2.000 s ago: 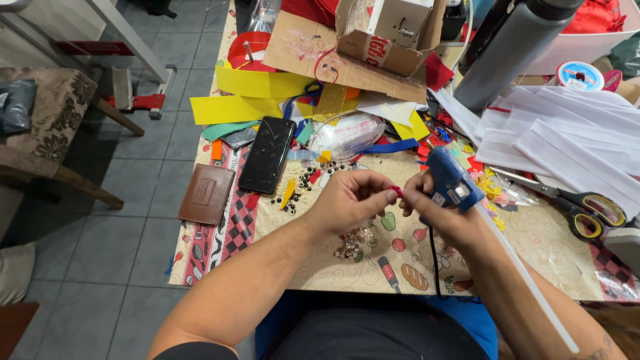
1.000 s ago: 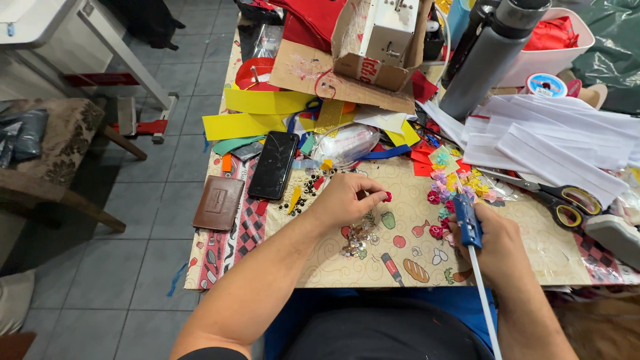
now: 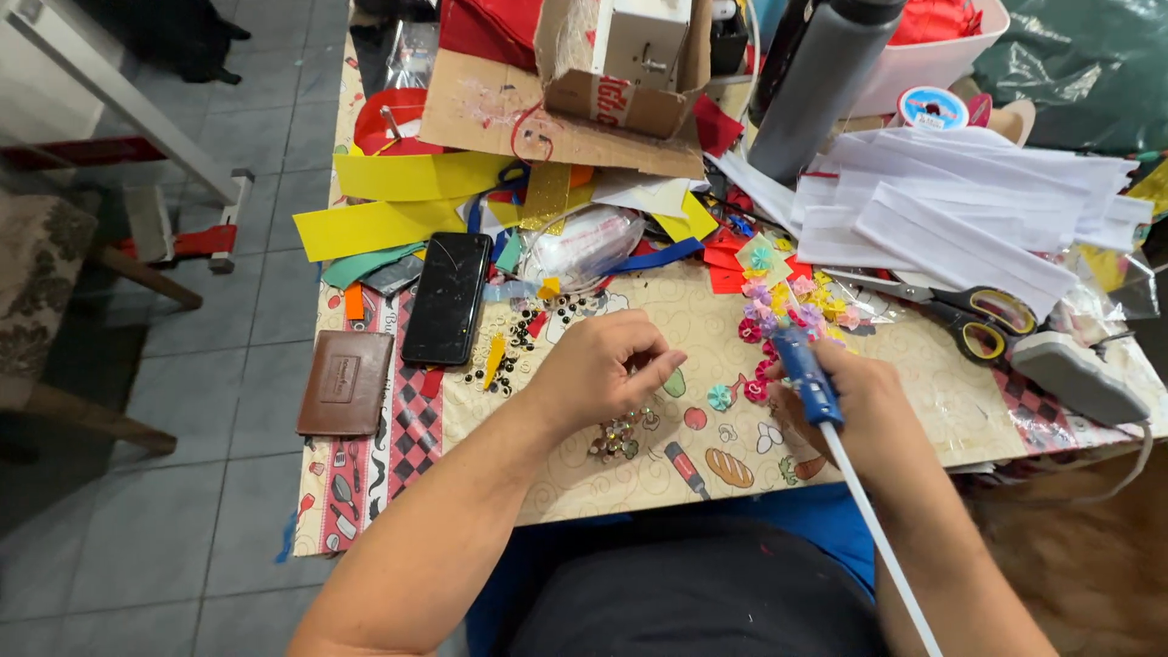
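Observation:
My left hand (image 3: pixel 611 370) hovers over the printed tablecloth with its fingers loosely curled, and nothing shows between thumb and fingers. Beneath it lies a small pile of shiny beads or rhinestones (image 3: pixel 619 436). My right hand (image 3: pixel 849 392) is closed around a blue hot glue gun (image 3: pixel 805 374), whose long white glue stick (image 3: pixel 871 520) sticks out toward my body. Left of the glue gun lie dark pink fabric flowers (image 3: pixel 756 391) and a turquoise one (image 3: pixel 720 397). Beyond its nozzle is a cluster of pastel and yellow flowers (image 3: pixel 808 297). The nozzle's tip cannot be made out.
A phone (image 3: pixel 447 297), a brown wallet (image 3: pixel 345 383) and scattered black beads (image 3: pixel 520 333) lie at left. Behind are yellow strips (image 3: pixel 383 228) and a cardboard box (image 3: pixel 566 96). White strips (image 3: pixel 949 196), scissors (image 3: pixel 976 319) and a grey bottle (image 3: pixel 812 91) stand or lie at right.
My hands, close together two seconds ago, are now apart, the right one with the glue gun farther right. The dark pink flower seen in my left fingers a second ago no longer shows there.

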